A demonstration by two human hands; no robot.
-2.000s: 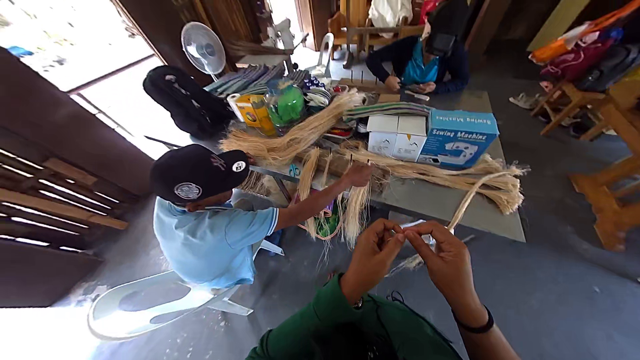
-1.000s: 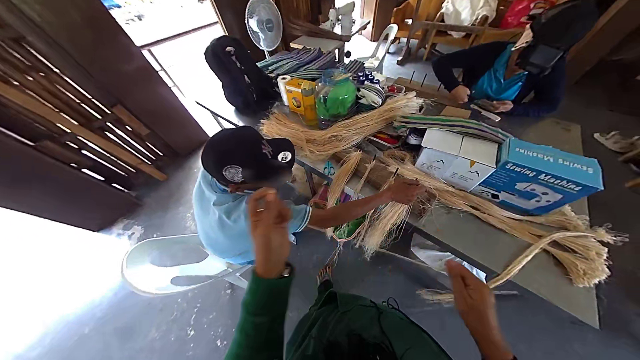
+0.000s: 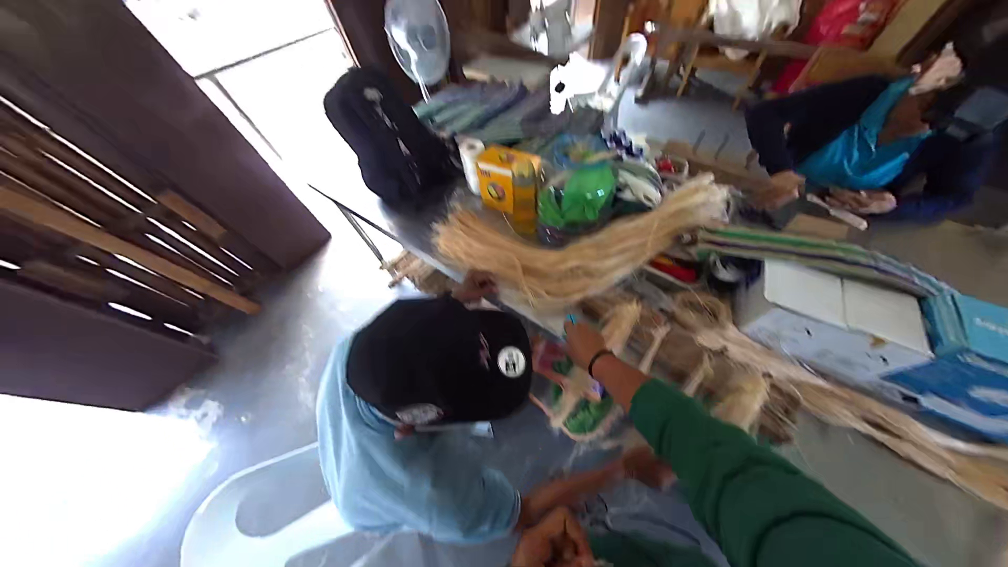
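Note:
My right hand [image 3: 584, 342], with a dark band at the wrist, reaches to the near edge of the table. Its fingers are closed around a small blue item [image 3: 572, 319], whose kind I cannot tell. Beyond it lies a thick bundle of pale plant fibre [image 3: 583, 264]; shorter hanks of fibre [image 3: 740, 402] hang to its right. At the bottom edge is my left hand [image 3: 555, 542], blurred, with curled fingers; whether it holds anything is unclear. Below my right hand is a green and tan item [image 3: 587, 413], partly covered.
A co-worker in a black cap [image 3: 441, 362] sits close on the left, one arm extending below my right arm. A yellow box [image 3: 508, 181], green bag [image 3: 579, 197], black backpack [image 3: 390, 138] and sewing machine box [image 3: 835, 315] stand around the fibre. Another person sits across the table.
My right hand has moved from the lower right to the table edge, left of the hanging fibres. My left hand, raised one second ago, is now low. The view has shifted.

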